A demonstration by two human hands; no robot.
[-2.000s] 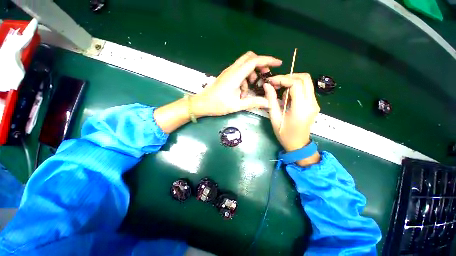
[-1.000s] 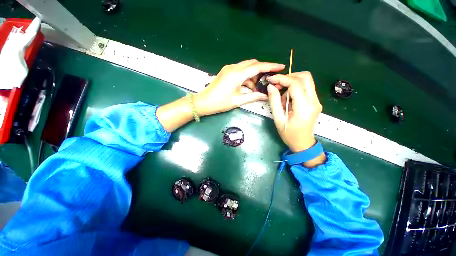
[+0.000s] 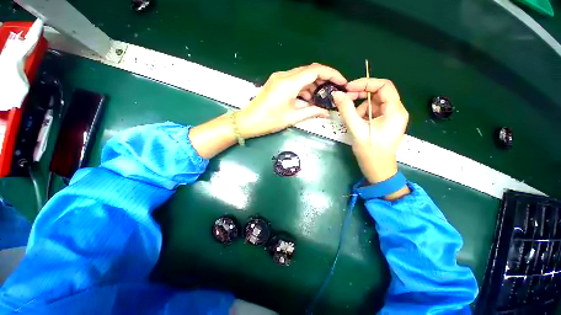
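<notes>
A round black module [image 3: 325,94] is held over the white rail. My left hand [image 3: 284,101] grips it from the left between thumb and fingers. My right hand [image 3: 376,120] touches its right side with thumb and fingertips. A thin tan stick [image 3: 369,92] stands out of my right hand, lying between its fingers. The fingers hide part of the module. Another module with a white patch [image 3: 287,163] lies on the green bench below my hands. Three more modules [image 3: 256,231] lie side by side nearer me.
The white rail [image 3: 178,69] crosses between bench and dark green belt. Modules [image 3: 441,107] lie on the belt. A black pocketed tray [image 3: 532,246] is at right. At left are a red bin [image 3: 8,138] with white material and a dark flat object [image 3: 77,132]. A blue cord runs from my right wrist.
The belt modules have moved right. My right hand has shifted slightly right, and the stick stands more upright. The held module shows more clearly. My left hand has barely moved.
</notes>
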